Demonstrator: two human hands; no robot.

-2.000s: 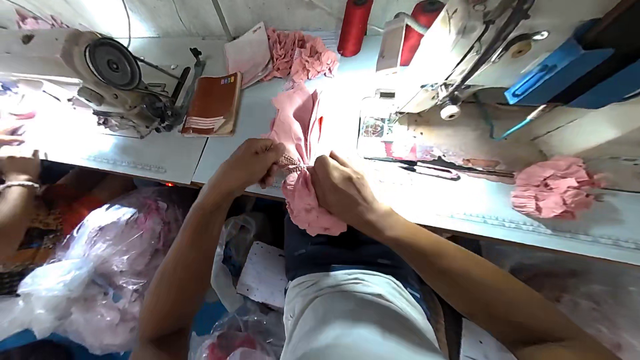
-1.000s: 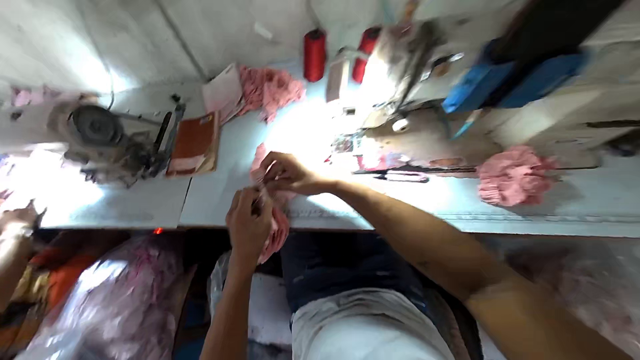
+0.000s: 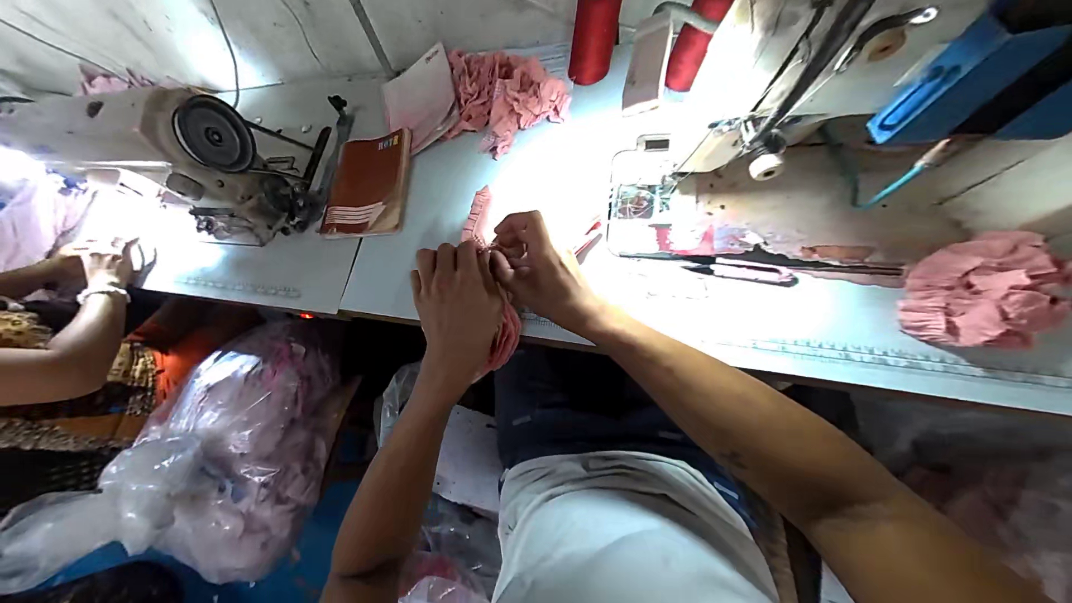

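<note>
A gathered pink fabric piece (image 3: 505, 339) is held between my two hands at the table's front edge. My left hand (image 3: 459, 293) closes around it from the left, back of the hand up. The fingers of my right hand (image 3: 536, 264) pinch its gathered band just beside the left fingertips. One narrow pleated end (image 3: 476, 216) points away from me beyond the fingers; the palm side of the left hand is hidden. To the right lie thread snips (image 3: 745, 271), near the needle area of a sewing machine (image 3: 766, 159). A ruffled pink piece (image 3: 988, 289) rests at the far right.
Behind my hands lie a brown notebook (image 3: 366, 184) and a pink fabric heap (image 3: 511, 96). Red thread cones (image 3: 595, 38) stand at the back. Another sewing machine (image 3: 213, 134) is at left, with a co-worker's hands (image 3: 107, 264) beyond. A plastic bag of pink fabric (image 3: 243, 435) sits below.
Two seconds ago the pink piece was spread between my hands, with broad parts showing above and below. Now it is bunched, mostly under my left hand, and my hands are closer together.
</note>
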